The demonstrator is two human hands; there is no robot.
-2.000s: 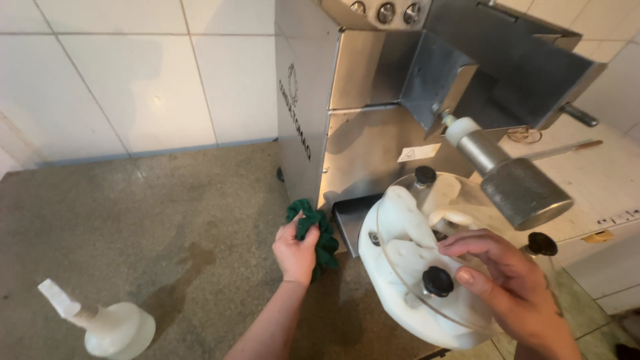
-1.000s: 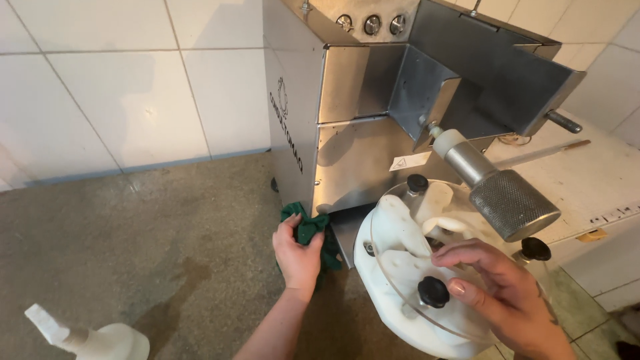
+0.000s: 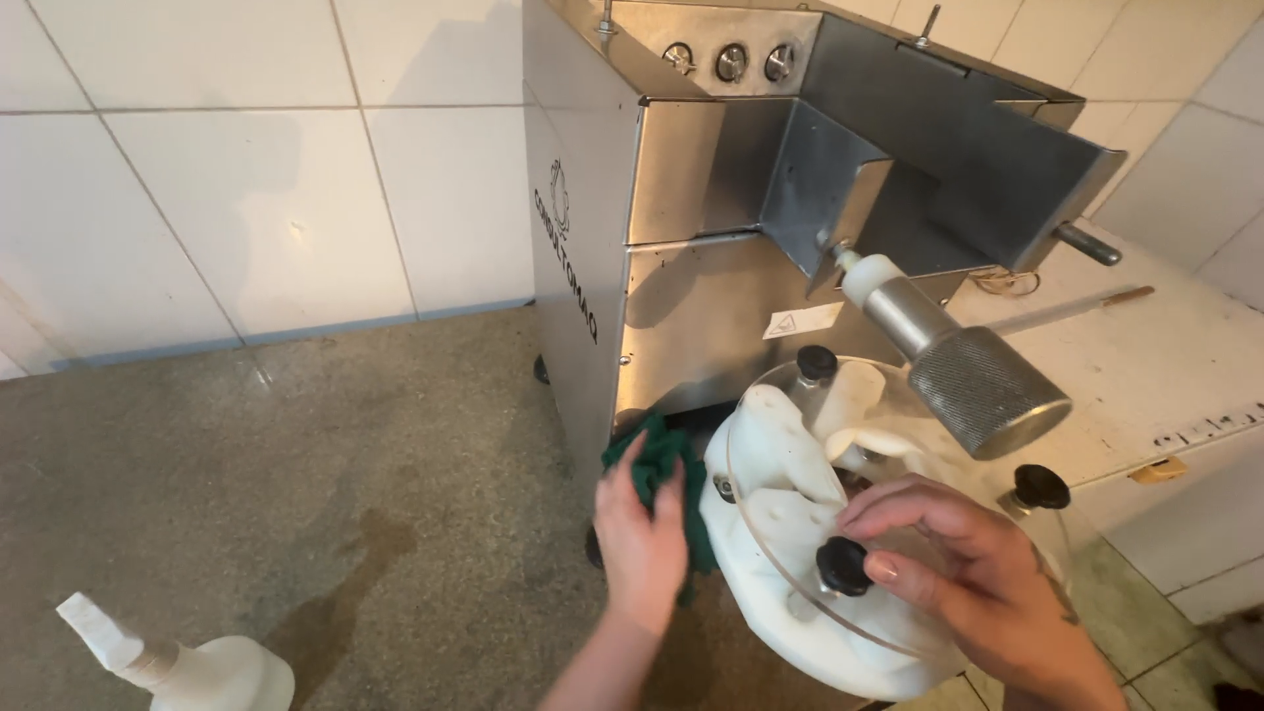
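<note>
My left hand (image 3: 642,543) grips a green cloth (image 3: 660,462) at the lower front corner of a stainless steel machine (image 3: 691,326). Beside it, my right hand (image 3: 948,563) rests at a round white plastic assembly (image 3: 780,602) under a clear disc, its fingers curved next to a black knob (image 3: 844,566). More black knobs stand on the disc, one at the back (image 3: 817,363) and one at the right (image 3: 1041,487). Above the disc, a knurled metal cylinder (image 3: 987,390) sticks out from the machine. Whether my right fingers grip anything is unclear.
A white spray bottle (image 3: 222,671) stands on the stone countertop (image 3: 425,444) at the lower left. White wall tiles (image 3: 247,197) rise behind. To the right are a pale work surface (image 3: 1165,346) with a thin rod on it and, below, a tiled floor (image 3: 1136,602).
The view has shifted a little, and the spray bottle sits lower in it. Both hands keep nearly the same places, the left on the green cloth, the right by the black knob.
</note>
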